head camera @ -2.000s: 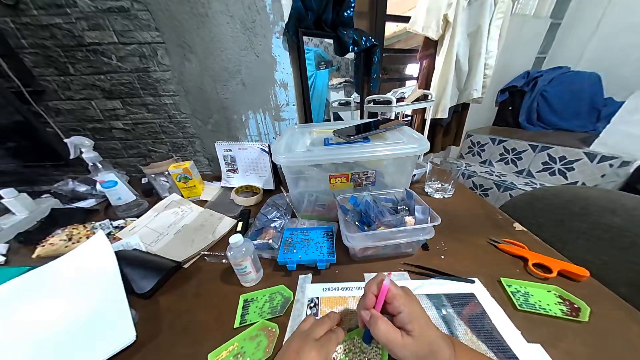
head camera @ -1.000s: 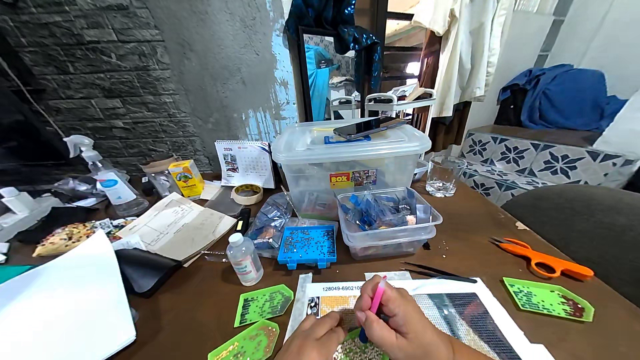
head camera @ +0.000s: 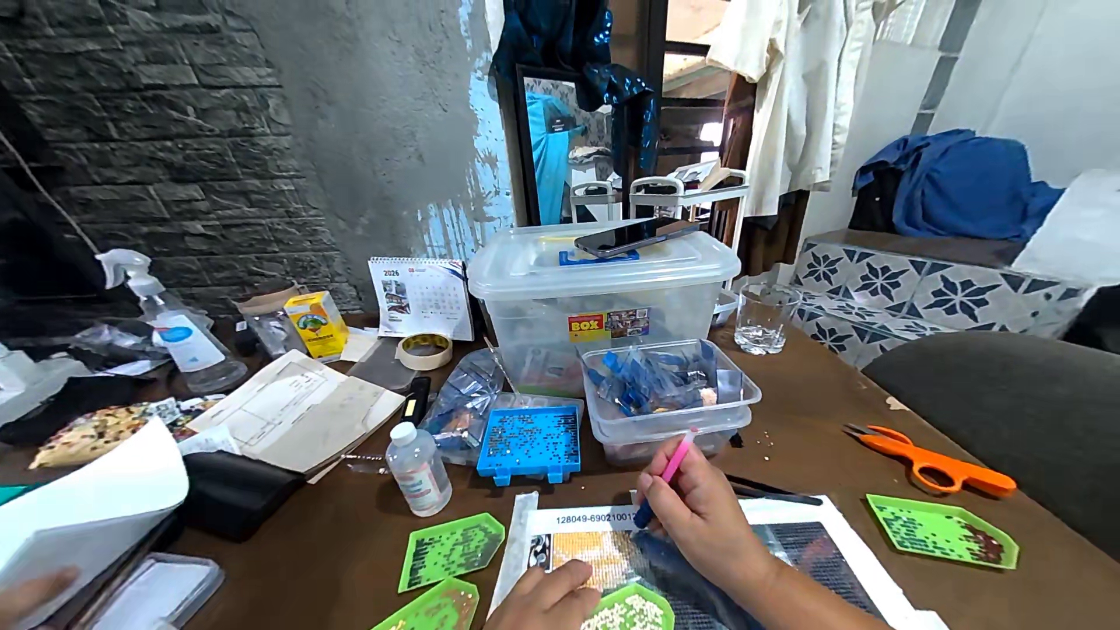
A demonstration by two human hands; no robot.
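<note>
My right hand [head camera: 700,516] grips a pink pen [head camera: 676,457] with a dark blue lower end, held over the upper part of a diamond painting canvas [head camera: 805,542]. My left hand [head camera: 547,599] rests low on the canvas, its fingers beside a green tray [head camera: 632,610] of pale beads; whether it holds the tray's edge I cannot tell. Left of the canvas lie a green tray of dark beads [head camera: 452,549] and another green tray [head camera: 437,608], partly cut off. A blue bead tray [head camera: 529,440] stands behind the canvas. Black tweezers [head camera: 774,491] lie along its top edge.
Orange-handled scissors [head camera: 941,459] and a green tray [head camera: 945,531] lie right. Behind stand a plastic tub of bags [head camera: 669,407], a lidded storage box [head camera: 604,289] and a drinking glass [head camera: 764,319]. A small bottle [head camera: 418,470] stands left. Another person's hand [head camera: 35,599] is by white sheets [head camera: 87,499].
My right hand has lifted the pen away from the green tray to the upper part of the canvas. Another person's hand has appeared at the lower left, where the white sheets have shifted.
</note>
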